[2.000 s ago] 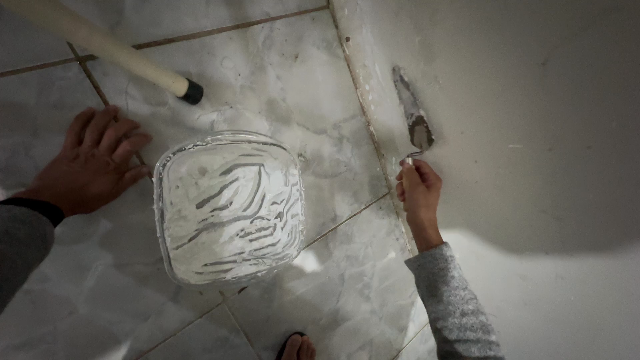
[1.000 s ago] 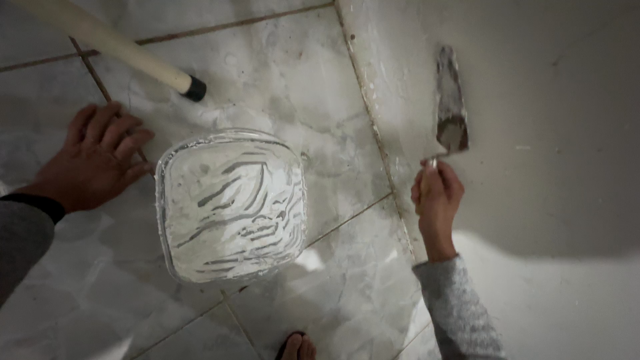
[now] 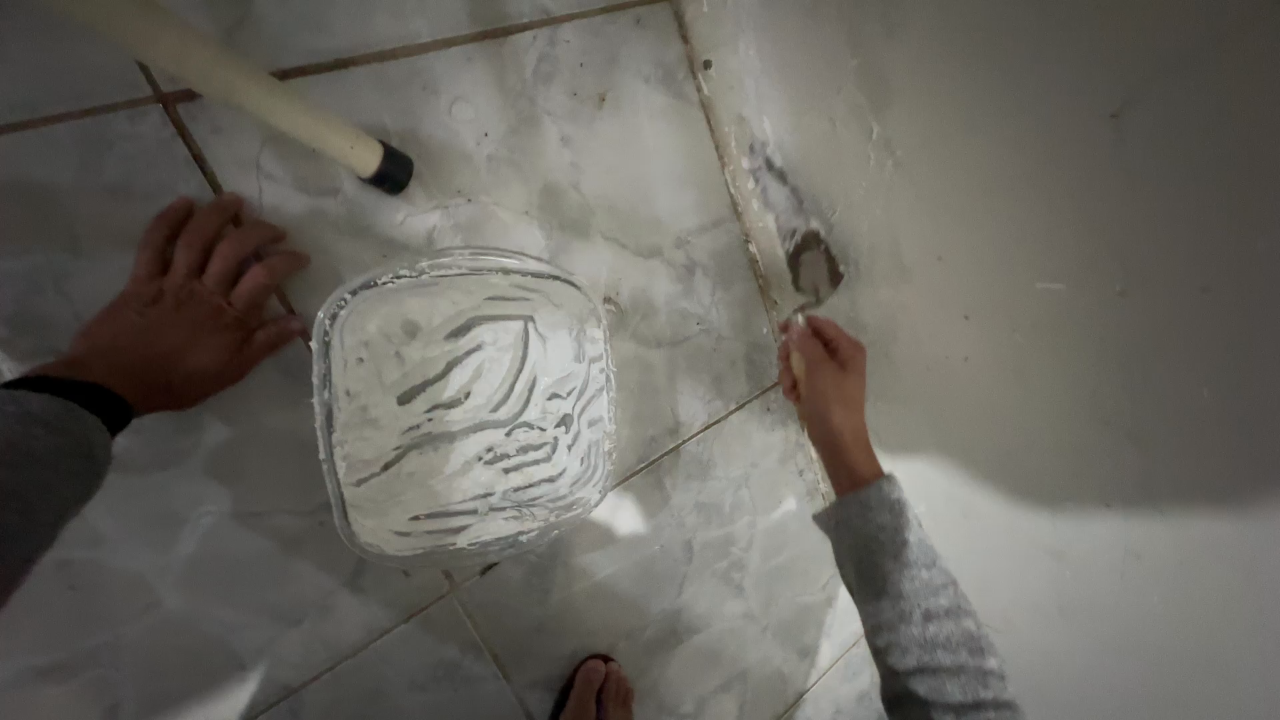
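My right hand (image 3: 828, 390) is closed on the handle of a small pointed trowel (image 3: 808, 240), whose blade lies against the lower part of the grey wall (image 3: 1050, 280), by its joint with the floor. Dark marks or residue show on the blade. My left hand (image 3: 195, 300) rests on the marble-look floor tiles (image 3: 620, 170) with fingers spread, holding nothing. Between the hands stands a squarish clear plastic container (image 3: 322, 400), its inside smeared with white paste (image 3: 470, 400) in streaks.
A cream-coloured pole (image 3: 290, 115) with a black end cap reaches in from the upper left, above the container. Toes of a foot (image 3: 598, 690) in a dark sandal show at the bottom edge. Brown grout lines cross the floor.
My right hand first moved the trowel right, away from the floor joint, and has since brought it back left, near the wall's bottom edge. The left hand and the container have stayed put.
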